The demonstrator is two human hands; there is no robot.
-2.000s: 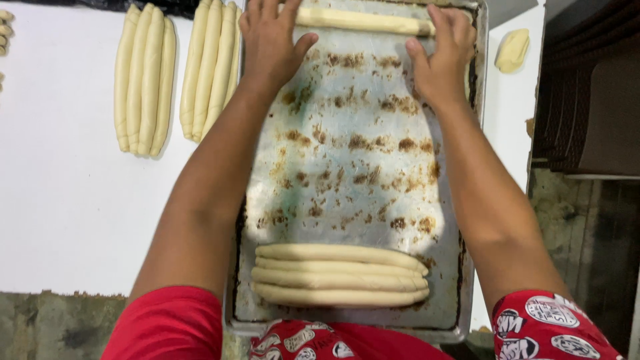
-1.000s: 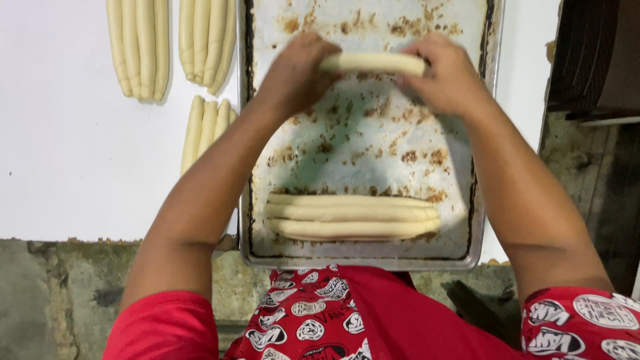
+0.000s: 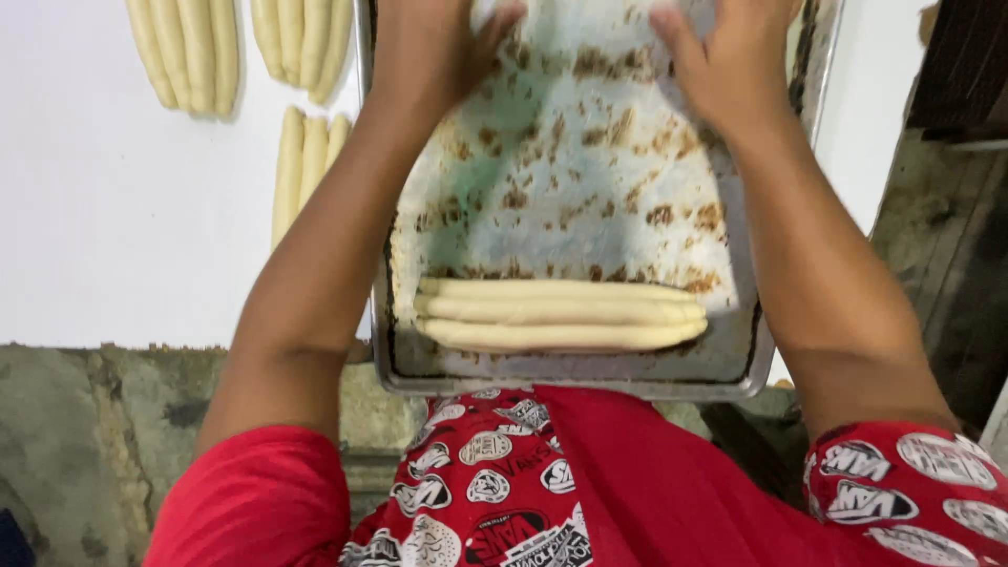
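Over the far part of a stained metal baking tray (image 3: 567, 213) are both hands, partly cut off by the top edge of the view. My left hand (image 3: 449, 47) is at the tray's left side, thumb pointing inward. My right hand (image 3: 728, 59) is at the right side, its thumb also spread inward. Most fingertips are out of view, and no dough shows between the hands; whether either holds anything cannot be seen. Several pale dough ropes (image 3: 559, 311) lie side by side across the near end of the tray, touching one another.
On the white table (image 3: 142, 236) to the left lie a bundle of dough ropes (image 3: 189, 55), a second bundle (image 3: 303, 39) and a third (image 3: 303, 157) partly behind my left forearm. Dark slatted objects (image 3: 965, 63) stand beyond the table's right edge.
A second ago both hands held a dough rope above the tray; that rope is no longer visible. The hands have moved farther up the tray and stand wider apart.
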